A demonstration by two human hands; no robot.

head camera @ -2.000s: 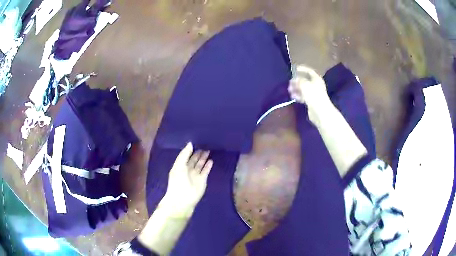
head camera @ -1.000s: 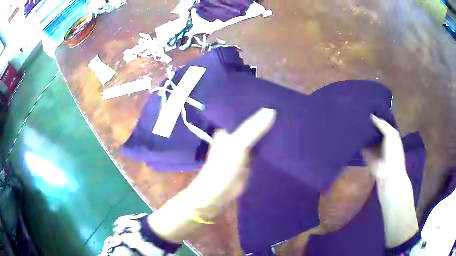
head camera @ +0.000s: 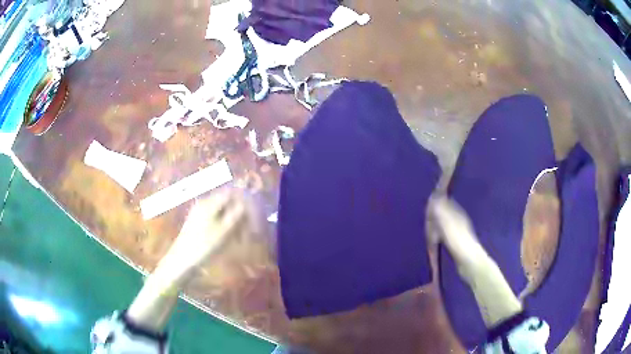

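A purple piece or stack (head camera: 356,207) lies in the middle of the table, rounded at the top and broad at the bottom. My right hand (head camera: 448,216) is blurred at its right edge; I cannot tell if it grips the cloth. My left hand (head camera: 225,213) is blurred left of the purple piece, just below a straight white ticket (head camera: 185,189); its fingers look bent and what they hold is unclear. More purple panels (head camera: 488,162) curve around an oval of bare table at the right. No tied strip shows on the middle piece.
A flared white slip (head camera: 116,166) lies near the table edge. Tangled pale strips (head camera: 197,116) and scissors (head camera: 248,77) lie beyond, with crumpled purple pieces (head camera: 294,19) at the top. A round tin (head camera: 47,102) is far left, a white shape (head camera: 616,297) far right.
The tied bundle with its ticket no longer shows. The purple piece in the middle now lies apart from the curved panels. My left hand has moved left off the purple cloth.
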